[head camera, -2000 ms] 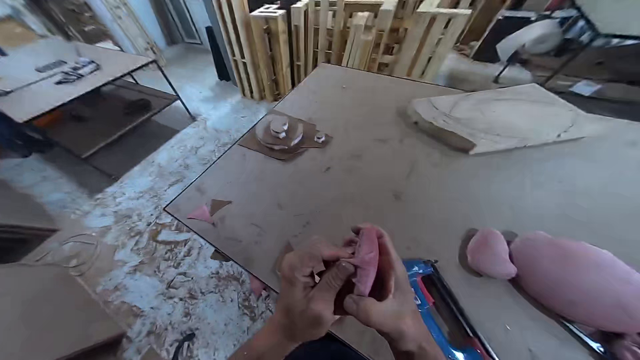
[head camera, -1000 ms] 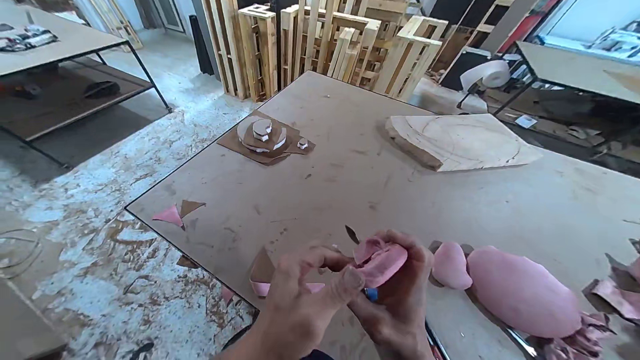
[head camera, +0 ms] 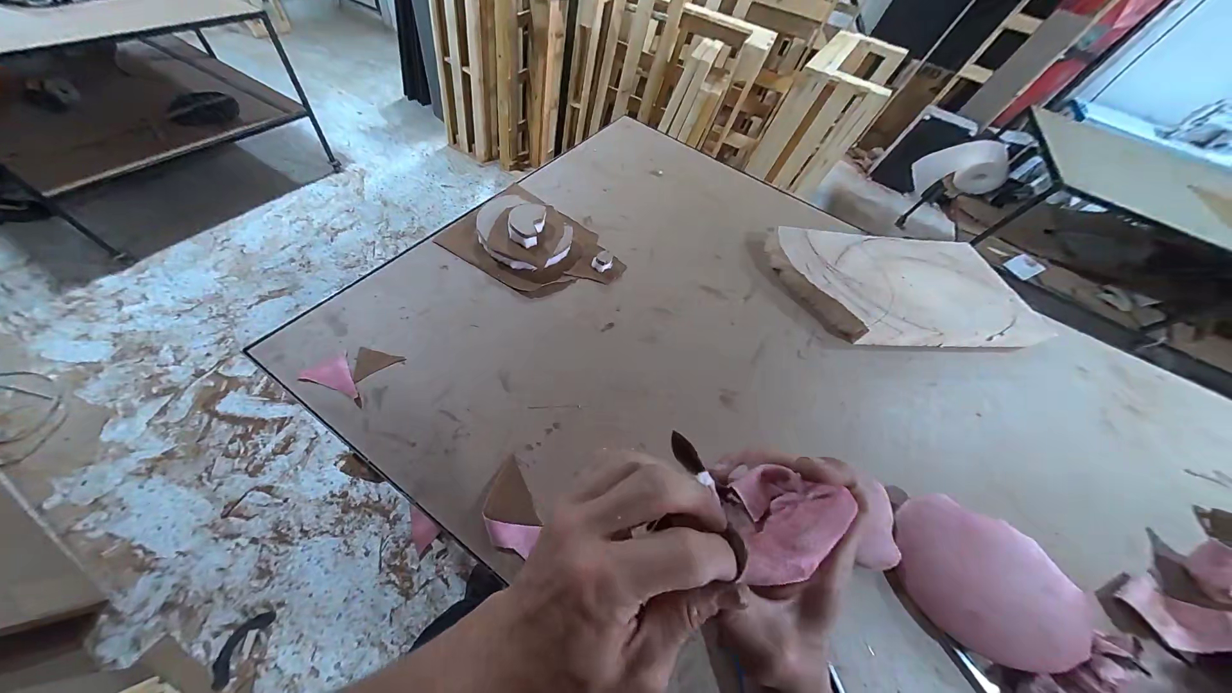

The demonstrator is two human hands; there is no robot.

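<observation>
Near the table's front edge my right hand (head camera: 799,616) cups a small gathered piece of pink fabric or leather (head camera: 804,525). My left hand (head camera: 635,568) is at its left side, fingers pinched at its edge; a dark pointed tip (head camera: 686,450) sticks up beside those fingers, and I cannot tell what it belongs to. Just right of my hands lies a small rounded pink form (head camera: 878,527), next to a larger pink padded oval (head camera: 991,582) with gathered material at its lower right end. Several pink and brown scraps (head camera: 1179,602) lie at the far right.
The brown worktable (head camera: 616,366) bears a thick pale slab (head camera: 914,289) with curved pencil lines, brown pieces with white foam discs (head camera: 525,236) and scraps (head camera: 330,375) near its left edge. Wooden frames (head camera: 674,77) stand behind. The floor (head camera: 221,414) is littered with shavings or scraps.
My hands have turned the small pink piece, and its folded, gathered side now shows. The blue and black tool that lay beside my hands two seconds ago is mostly hidden.
</observation>
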